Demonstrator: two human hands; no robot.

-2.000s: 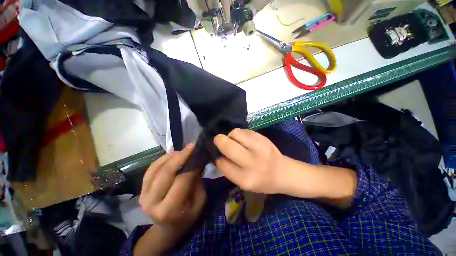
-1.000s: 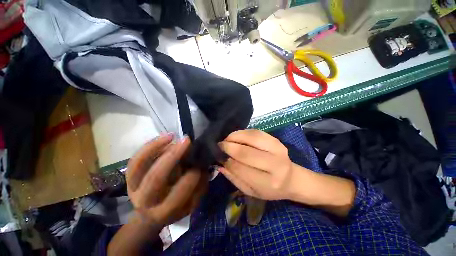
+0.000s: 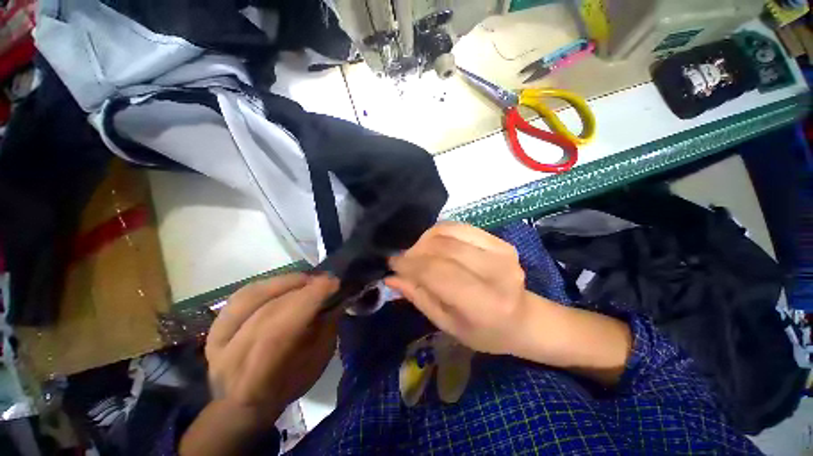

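Note:
The black garment piece (image 3: 388,191) hangs over the table's front edge, joined to the light grey panel (image 3: 201,134) with a black strip (image 3: 326,214) along it. My left hand (image 3: 272,334) pinches the black cloth edge at the left. My right hand (image 3: 468,285) pinches the same cloth just to its right. The cloth between my fingertips is bunched and partly hidden by my fingers. Both hands are in front of the table edge, above my lap.
The sewing machine's needle area (image 3: 406,49) is at the top. Scissors (image 3: 544,129) with red and yellow handles lie right of it, with pink and blue snips (image 3: 562,59) behind. A black pouch (image 3: 704,78) lies far right. Dark cloth (image 3: 677,294) is piled right of my lap; a brown board (image 3: 107,294) is left.
My left hand has shifted left and down, its fingers now flatter along the cloth edge. My right hand has moved slightly right. The cloth between them is drawn out sideways.

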